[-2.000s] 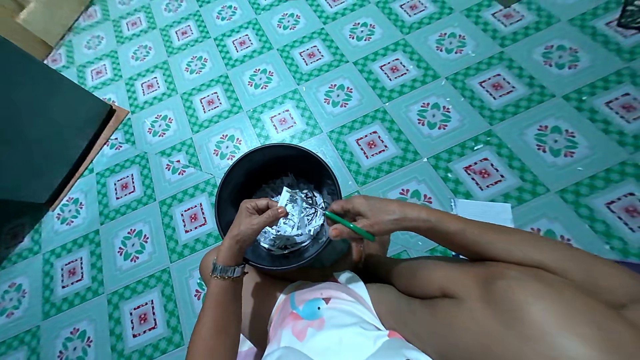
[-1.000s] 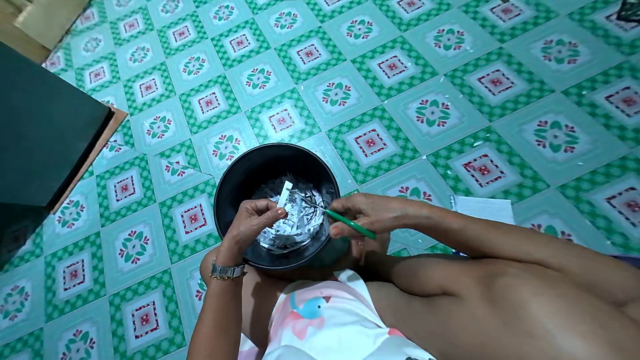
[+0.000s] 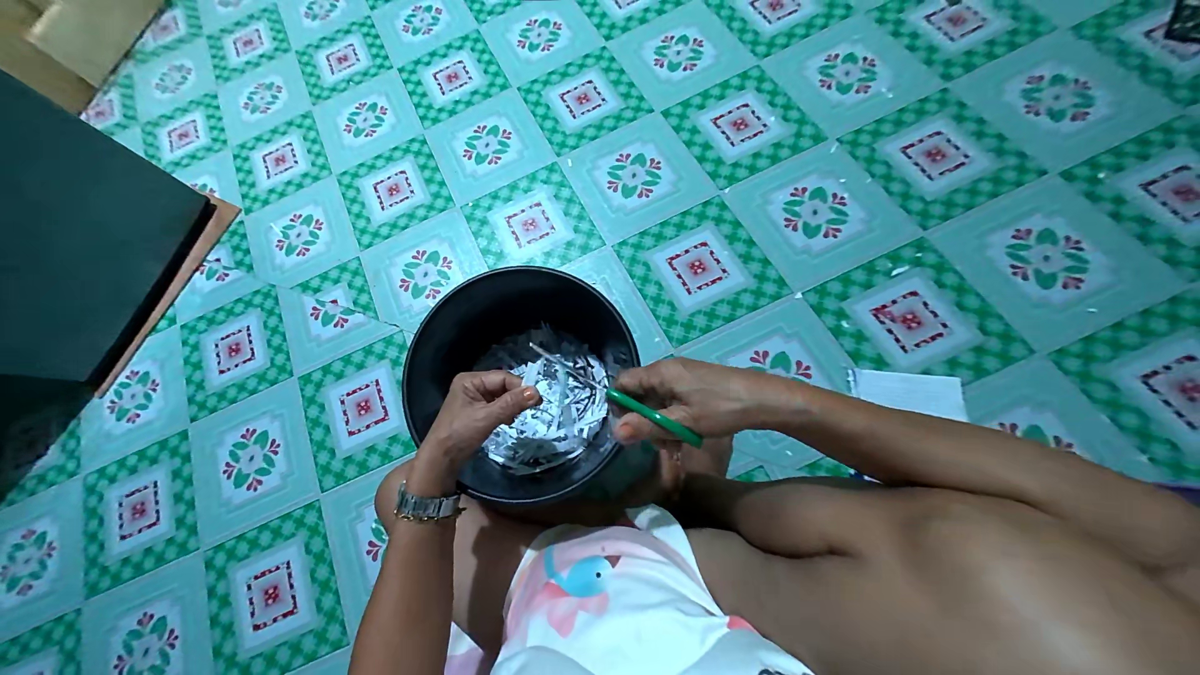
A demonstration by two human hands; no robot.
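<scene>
My right hand grips green-handled scissors, whose metal blades point left over a black round bin. Opposite them, at the bin's left side, my left hand pinches a small piece of white paper between thumb and fingertips. Below both hands, the bin holds a heap of thin cut paper strips, white and grey. The bin stands on the floor against my legs. How far the blades are apart is hard to tell.
White paper sheets lie on the floor beyond my right forearm. A dark green piece of furniture with a wooden edge stands at the left. Small paper scraps are scattered over the patterned floor at the right.
The paper in my left hand shows as a larger piece two seconds ago, then a narrow strip, and now only a small bit. Both hands have stayed over the bin.
</scene>
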